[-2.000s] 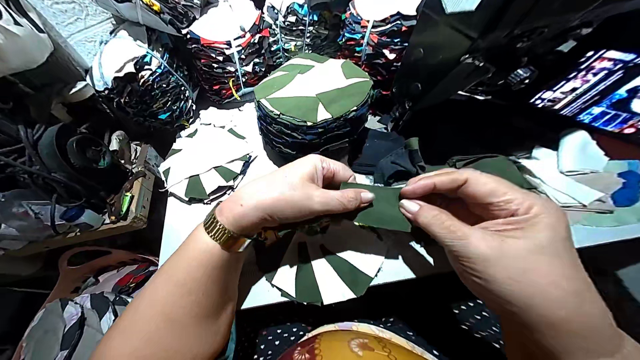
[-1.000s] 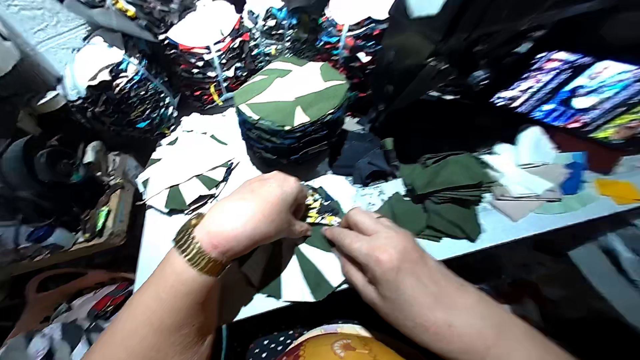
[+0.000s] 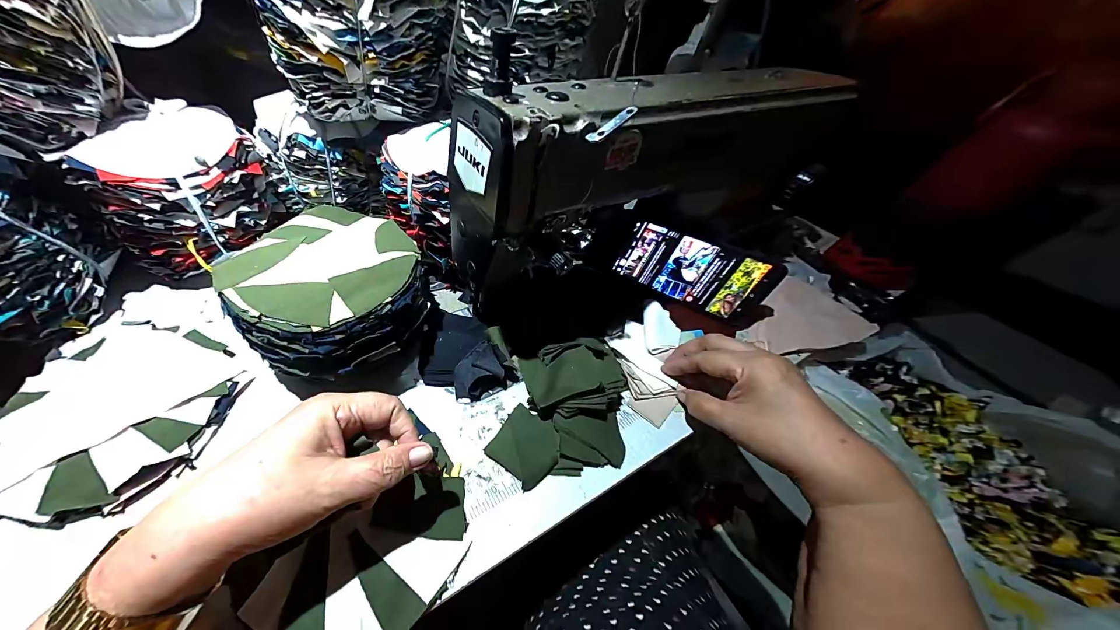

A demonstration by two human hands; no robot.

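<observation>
My left hand [image 3: 350, 455] is above a round patchwork of green and white fabric [image 3: 376, 569] near the table's front edge, thumb and forefinger together; dark green cloth lies beneath them, and whether they grip it is unclear. My right hand [image 3: 744, 394] is at the small white and beige fabric pieces [image 3: 643, 363], its fingertips at their right edge; a hold on one cannot be made out. Between the hands lies a pile of dark green fabric pieces [image 3: 573, 394].
A Juki sewing machine [image 3: 647, 140] stands behind. A tall stack of round patchwork [image 3: 319, 289] and flatter patchwork [image 3: 114, 411] are at left, tied fabric bundles [image 3: 175, 192] behind. A lit phone [image 3: 696, 267] and a plastic bag of scraps [image 3: 1006, 490] are at right.
My hands have moved apart; my right hand has gone right to the white and beige pieces. The green piece held between both hands earlier is no longer between them. The view has turned right.
</observation>
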